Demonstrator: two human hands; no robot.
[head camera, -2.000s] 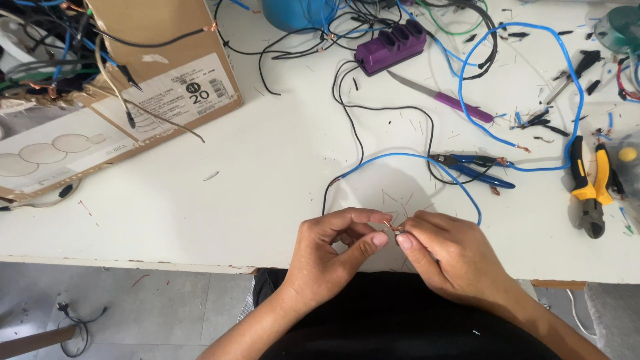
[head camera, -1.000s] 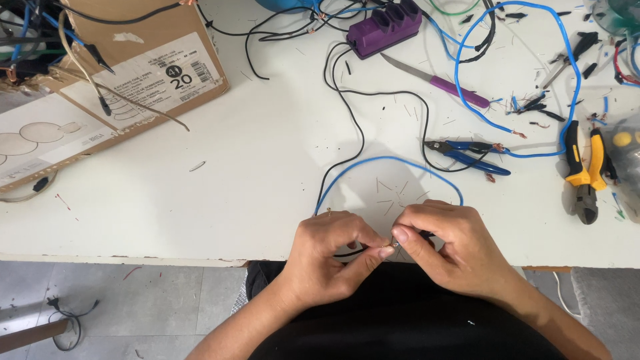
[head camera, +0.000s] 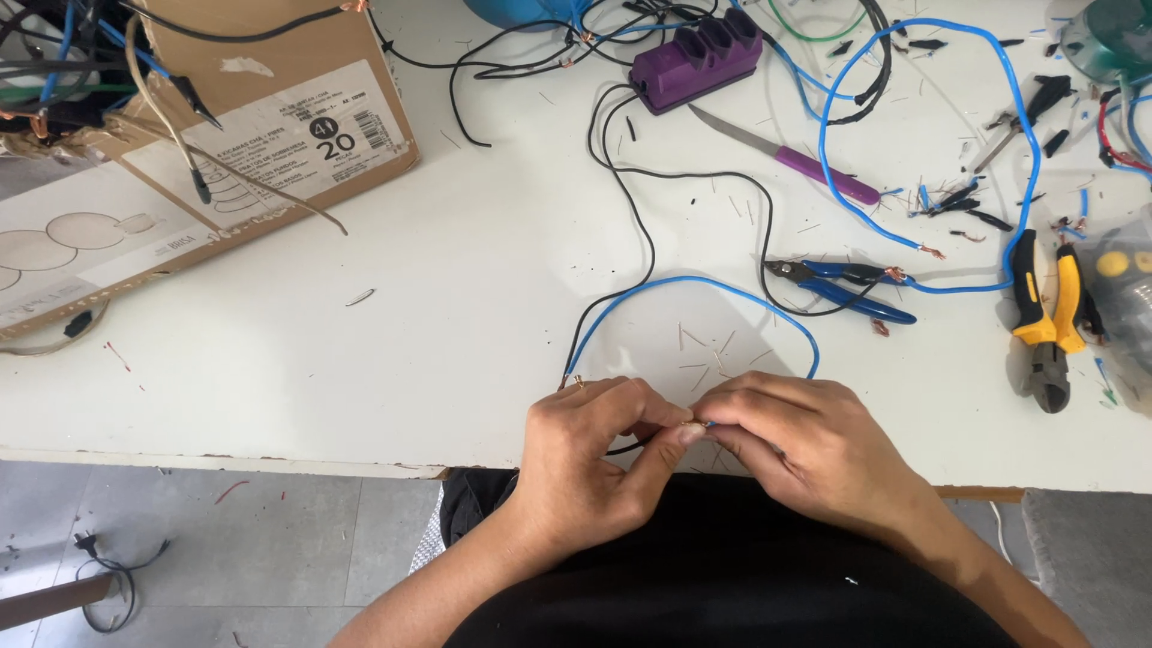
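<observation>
My left hand (head camera: 598, 459) pinches bare copper wire (head camera: 693, 422) between thumb and forefinger at the table's near edge. Touching it from the other side, my right hand (head camera: 801, 441) grips the end of a blue insulated wire (head camera: 693, 278), which arches behind both hands. A thin black wire (head camera: 644, 225) runs down beside the arch toward my left hand; the exact join is hidden by my fingers. Several thin wire offcuts (head camera: 717, 360) lie on the white table just beyond the hands. Blue-handled flush cutters (head camera: 850, 286) rest behind my right hand, with bare copper strands by their handles.
Yellow-and-black diagonal cutters (head camera: 1048, 333) lie at the right. Farther back are a purple-handled knife (head camera: 810, 166), a purple knife sharpener (head camera: 697, 63), a large blue wire loop (head camera: 1026, 153) and insulation scraps (head camera: 963, 198). A cardboard box (head camera: 297, 117) holding cables stands at the left.
The fingertips have shifted on the copper wire, and a blue insulated end now shows at my right fingertips. Both hands stay close together. The tools on the table have not been moved.
</observation>
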